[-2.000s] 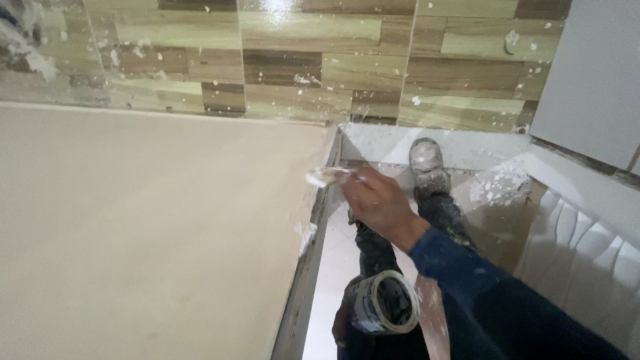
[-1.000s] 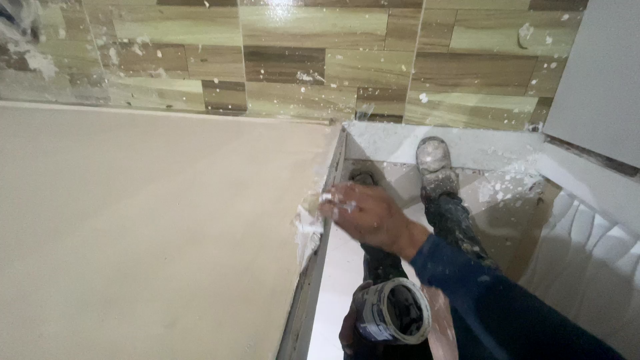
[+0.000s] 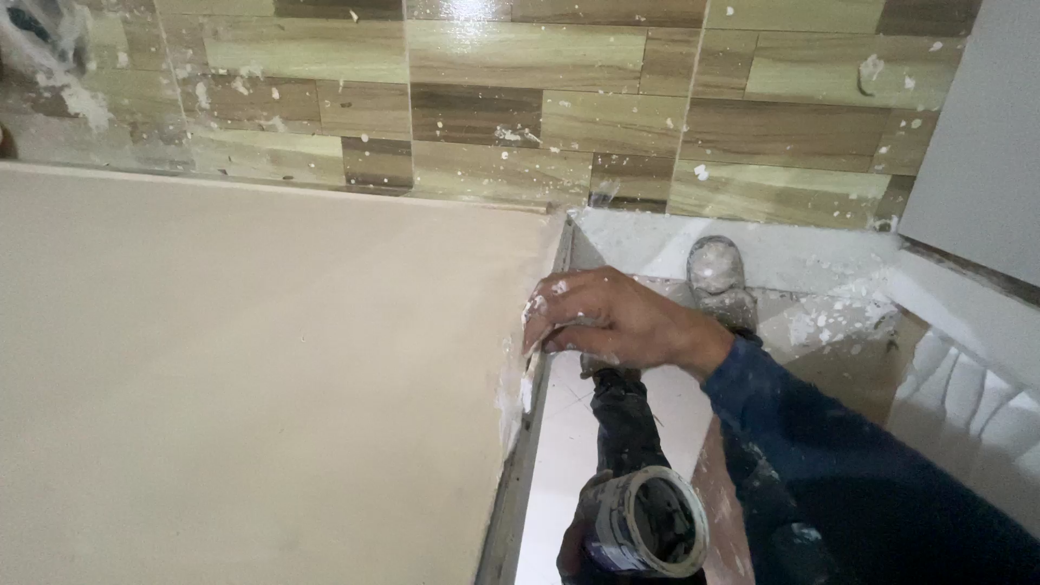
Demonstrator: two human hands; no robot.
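My right hand [image 3: 601, 317], spotted with white paste, is at the edge of a beige wall panel [image 3: 284, 366]. Its fingers pinch something thin, mostly hidden behind them, against the edge. White paste [image 3: 510, 402] is smeared along that edge just below the fingertips. Lower down, my left hand [image 3: 574, 528] holds an open can [image 3: 646, 524] with a pale, crusted rim and a dark inside. Only a few fingers and part of that hand show beside the can.
Wood-patterned tiles [image 3: 528, 106] with white spatters run across the top. My worn shoe [image 3: 717, 272] rests near a white ledge [image 3: 650, 244]. A grey panel [image 3: 983, 154] stands at the right, above a wavy white surface [image 3: 967, 398].
My right hand first held a pale, paste-covered tool above the edge, then came down onto the edge. Its fingers now hide the tool. The can remains in my left hand.
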